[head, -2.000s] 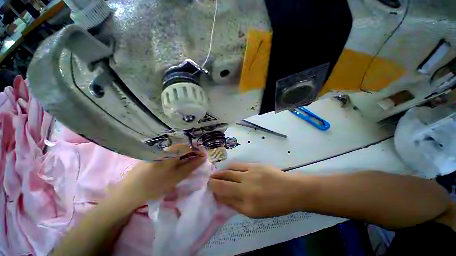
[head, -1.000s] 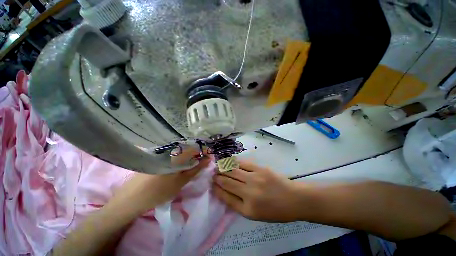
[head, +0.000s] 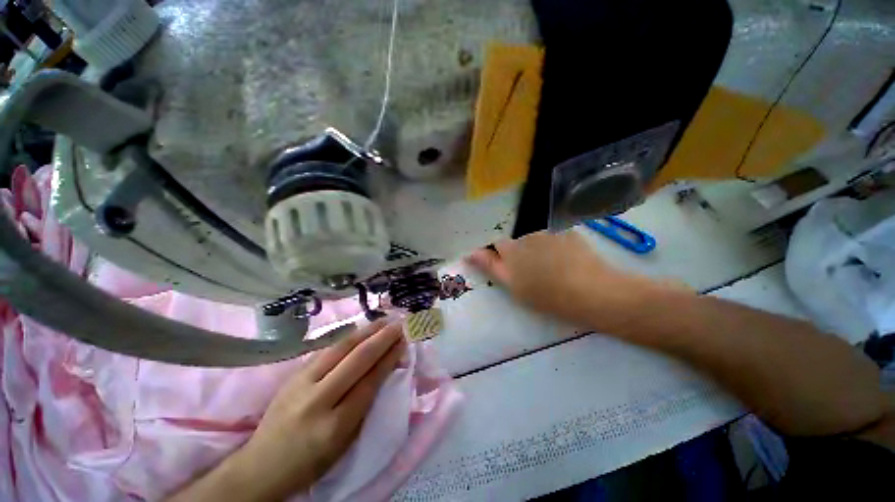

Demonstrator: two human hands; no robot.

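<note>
The pink garment (head: 186, 402) lies heaped at the left and runs under the needle area of the cream-white sewing machine (head: 432, 59). My left hand (head: 319, 407) lies on the cloth with fingers stretched out, fingertips just in front of the presser foot area; its thumb is hidden. A paler, sheer part of cloth (head: 378, 431) lies beside that hand. My right hand (head: 540, 275) is off the cloth, on the bed right of the needle area, slightly blurred, fingertips close to the machine head. The tweezers are not visible; whether this hand holds anything cannot be told.
Blue-handled snips (head: 623, 235) lie on the white machine bed (head: 530, 328) behind my right hand. A white pile (head: 844, 265) sits at far right. A black strap with a clear square (head: 613, 181) hangs on the head. A printed ruler tape (head: 550, 441) runs along the front edge.
My right hand has left the cloth and moved up and right to where the tweezers showed. My left hand has turned flatter on the cloth. The camera view has shifted.
</note>
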